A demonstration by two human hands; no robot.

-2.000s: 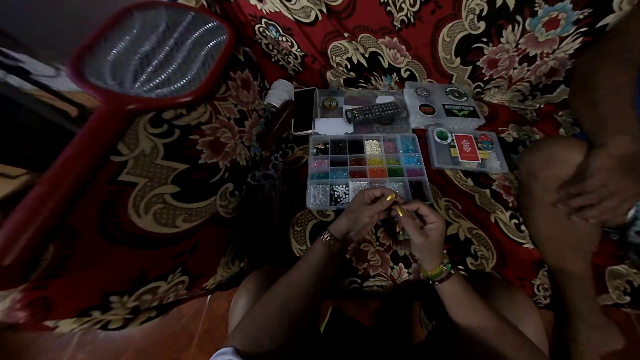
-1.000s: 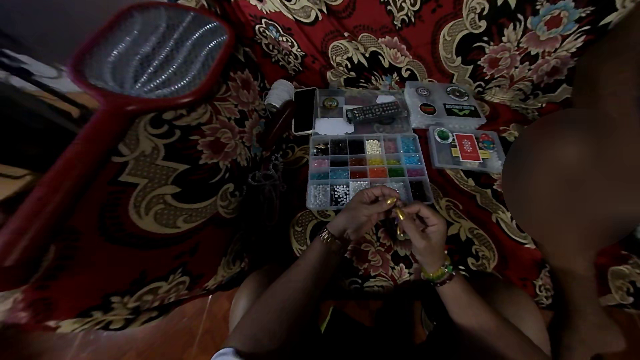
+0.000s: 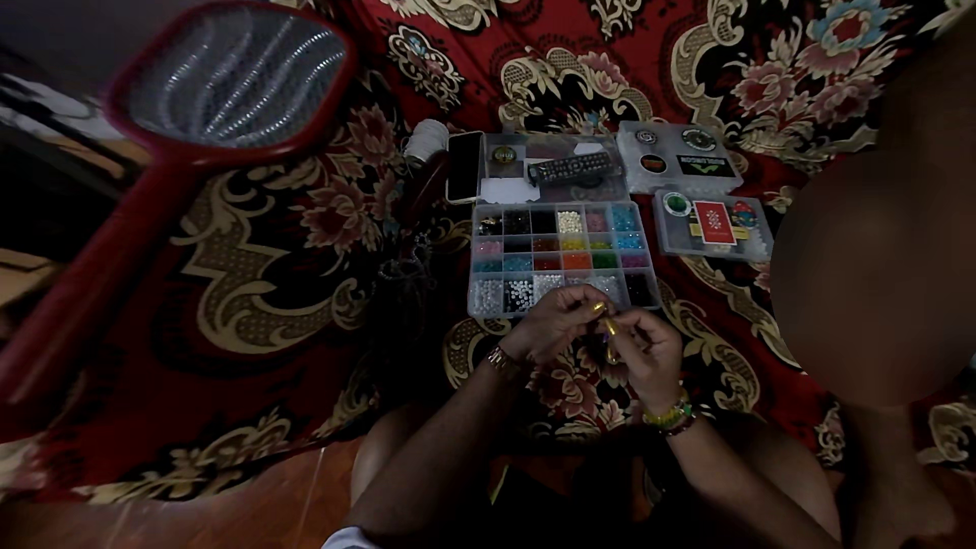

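My left hand and my right hand meet at the fingertips just in front of a clear plastic bead organizer box. Thumbs and fingers of both are pinched together around something too small and dark to make out. Gold polish shows on the nails. A watch or metal bracelet circles the left wrist, and beaded bracelets circle the right. Beads of many colours fill the box's compartments, and its lid lies open behind, with a remote control resting on it.
Two closed plastic cases with stickers sit right of the organizer. Left of its lid lie a smartphone and a spool of white cord. A red electric swatter fills the left side over the patterned cloth. Another person's leg is at right.
The other person at the right has shifted; a hand seen earlier resting by the leg no longer shows. My hands stay nearly in place, with small finger movements.
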